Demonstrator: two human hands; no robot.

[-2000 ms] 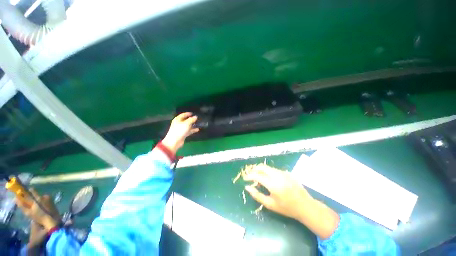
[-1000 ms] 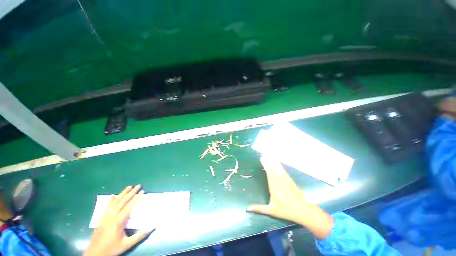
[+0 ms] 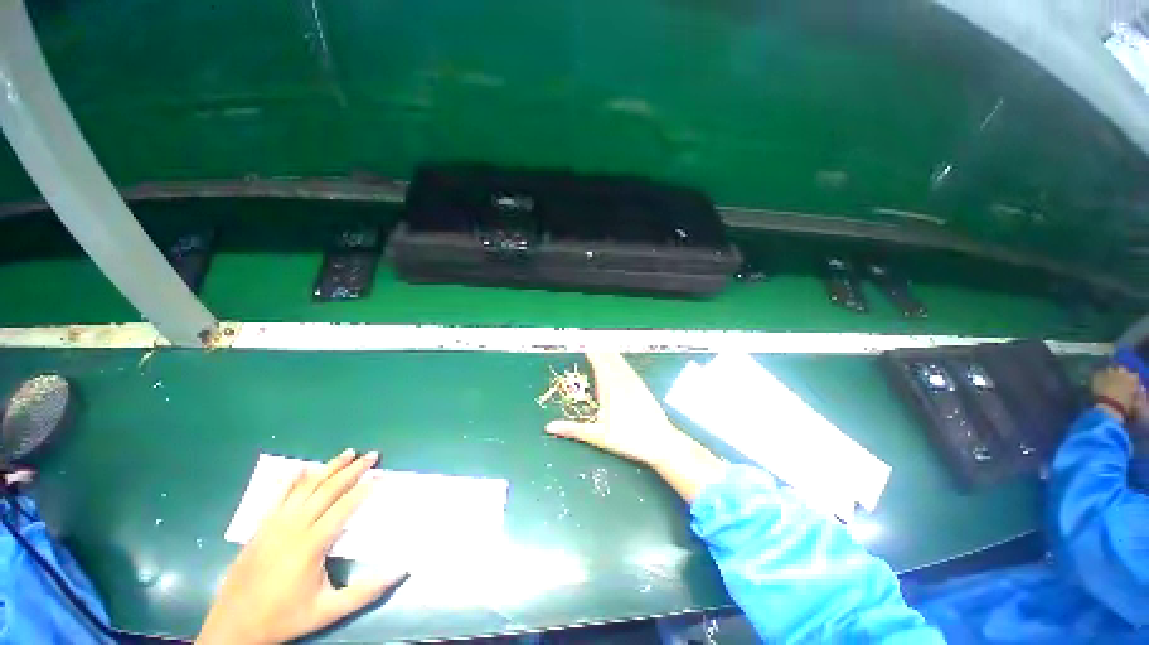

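Note:
My left hand (image 3: 296, 548) lies flat, fingers spread, on the left part of a white sheet (image 3: 435, 514) at the lower left of the bench. My right hand (image 3: 624, 416) is beside a small loose pile of thin tan strips (image 3: 573, 393), thumb and fingers apart around the pile's right side. I cannot tell if it touches the strips. No phone unit lies on the white sheet.
Slanted spare white sheets (image 3: 788, 435) lie right of my right hand. A black phone tray (image 3: 977, 410) is at the right by a neighbour's blue sleeve. A black slab (image 3: 567, 233) and phones (image 3: 347, 267) lie on the green belt beyond the whitish strip. A grey post stands left.
My right hand has moved left from the spare sheets to the strips, which are now bunched closer together. My left hand stays on the white sheet. The view has shifted.

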